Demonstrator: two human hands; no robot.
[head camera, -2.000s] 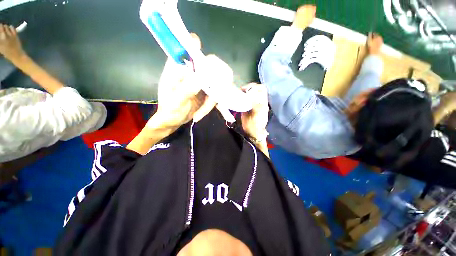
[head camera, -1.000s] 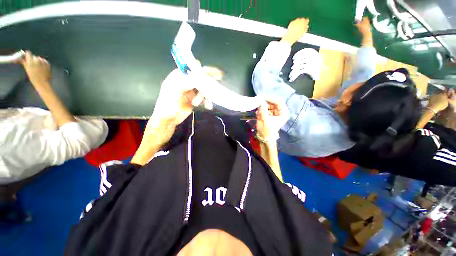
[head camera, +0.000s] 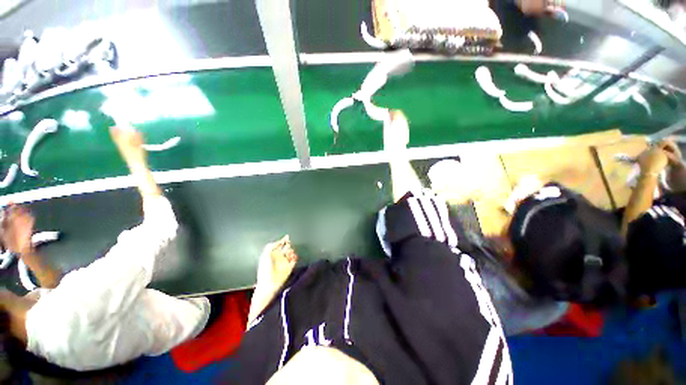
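Note:
My right hand (head camera: 396, 129) is stretched out over the green belt. Its fingers are on the near end of a curved white housing (head camera: 374, 110), whose far, wider part is blurred. A second white housing (head camera: 342, 110) lies on the belt touching or close to it on the left. No blue cell shows on either. My left hand (head camera: 277, 259) is low in front of my chest at the dark bench edge, fingers curled together, with no part seen in it.
The green belt (head camera: 218, 139) holds more white housings (head camera: 504, 91) on both sides. A white post (head camera: 284, 83) rises before me. Beyond is a carton of stacked housings (head camera: 444, 26). A person in white (head camera: 113, 286) works at left; a person in a black cap (head camera: 568, 241) sits at right beside cardboard (head camera: 553, 173).
My view has risen towards the belt. My right hand has moved from my chest out to the belt with the housing. My left hand has let go of the housing and dropped lower.

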